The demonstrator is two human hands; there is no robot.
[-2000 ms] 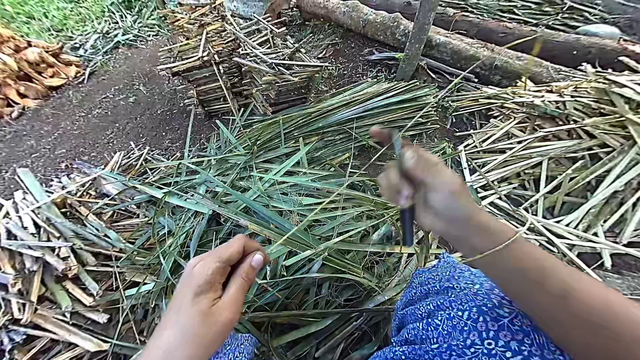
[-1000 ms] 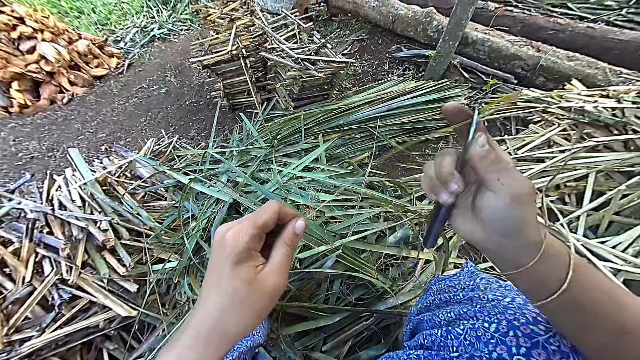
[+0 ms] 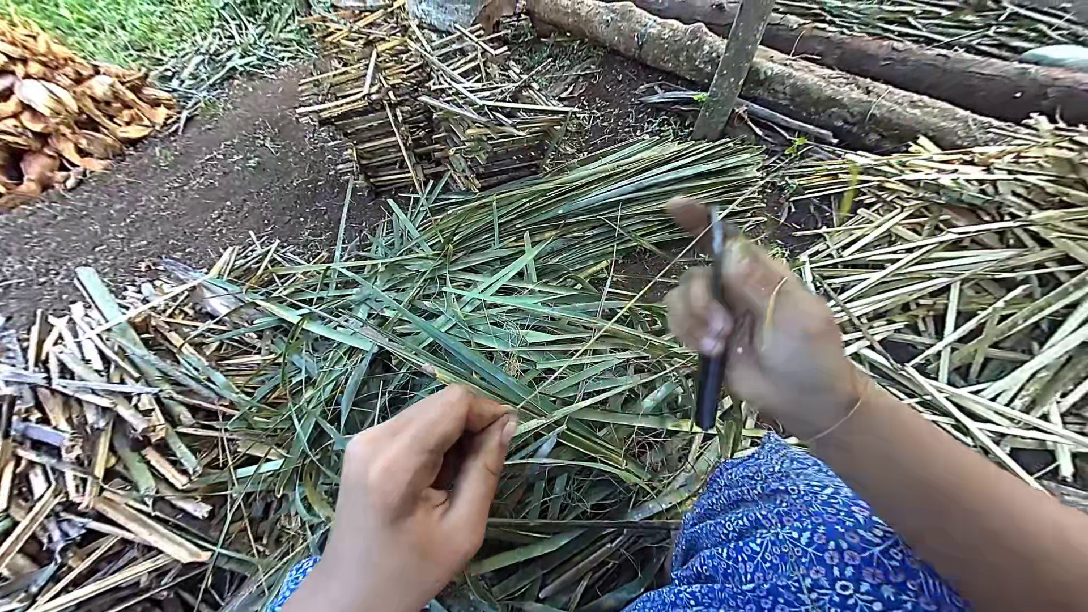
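My left hand point(image 3: 425, 484) is at the lower middle, thumb and forefinger pinched on the end of a thin leaf strip point(image 3: 608, 327). This strip runs up and right to my right hand point(image 3: 756, 340), which is blurred. My right hand is closed around the dark handle of a small knife point(image 3: 710, 382), its blade pointing up beside the raised forefinger. Beneath both hands lies a loose heap of green leaf strips point(image 3: 501, 314). Behind it rests a bundle of long green leaves point(image 3: 612, 191).
Stacked split sticks point(image 3: 399, 127) stand behind the leaves. Dry strips point(image 3: 960, 280) lie at right, split wood pieces point(image 3: 110, 425) at left, husks point(image 3: 59, 102) at far left. Logs point(image 3: 790, 85) and an upright post point(image 3: 735, 68) are at the back. Blue patterned cloth point(image 3: 790, 535) covers my lap.
My right hand with the knife moved up and right, then came back left. My left hand has stayed low, its thumb and forefinger still pinched.
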